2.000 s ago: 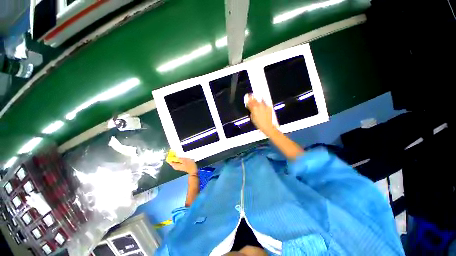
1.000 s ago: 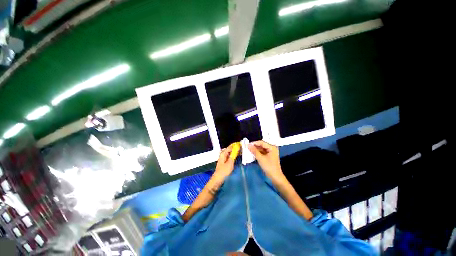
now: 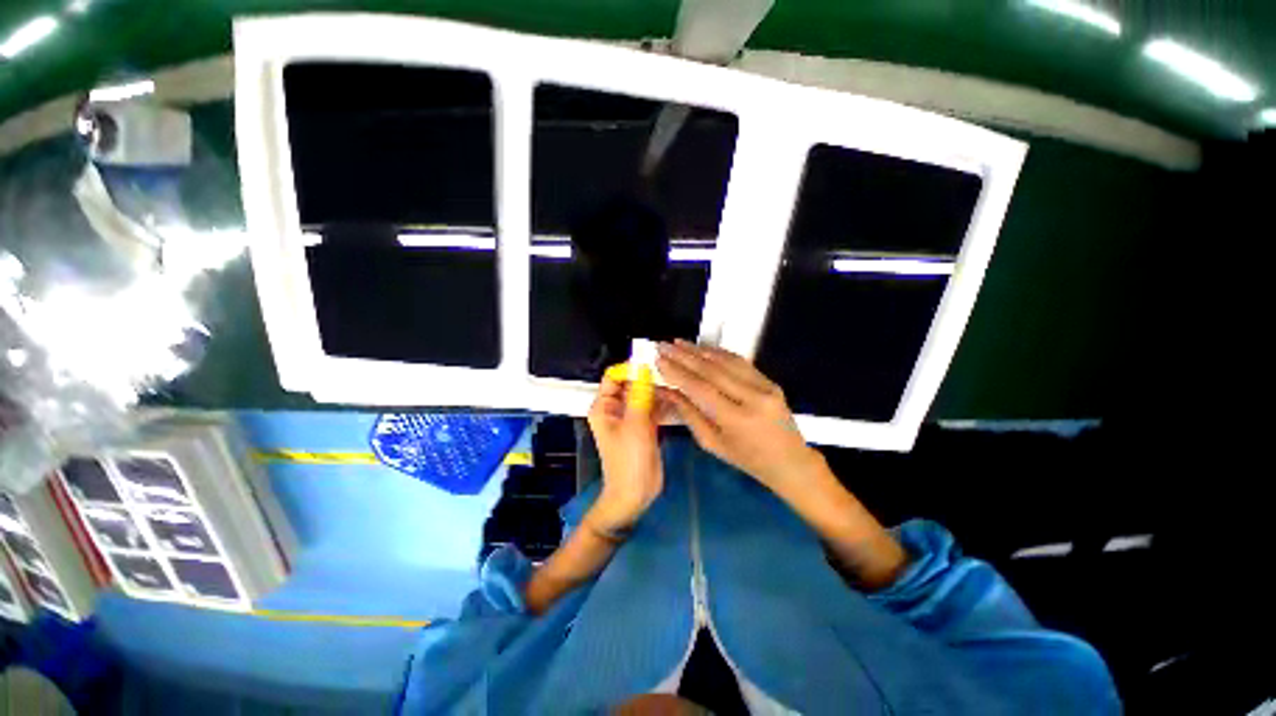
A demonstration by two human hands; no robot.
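A white foam tray lies on the green bench in front of me, with a glossy black screen panel in each of its three openings. My left hand, with yellow finger cots, and my right hand meet at the tray's near edge, below the middle panel. Both hold a small white wiping cloth between their fingers. The fingers partly hide the cloth and the tray edge.
Crumpled, glaring plastic lies left of the tray, with a small white bottle behind it. A blue perforated stool and stacked six-opening trays stand on the floor. A metal post rises behind the tray.
My right hand has come from wiping over the middle panel back to my left hand, and both now hold the cloth. The view has shifted, so the tray appears larger and higher.
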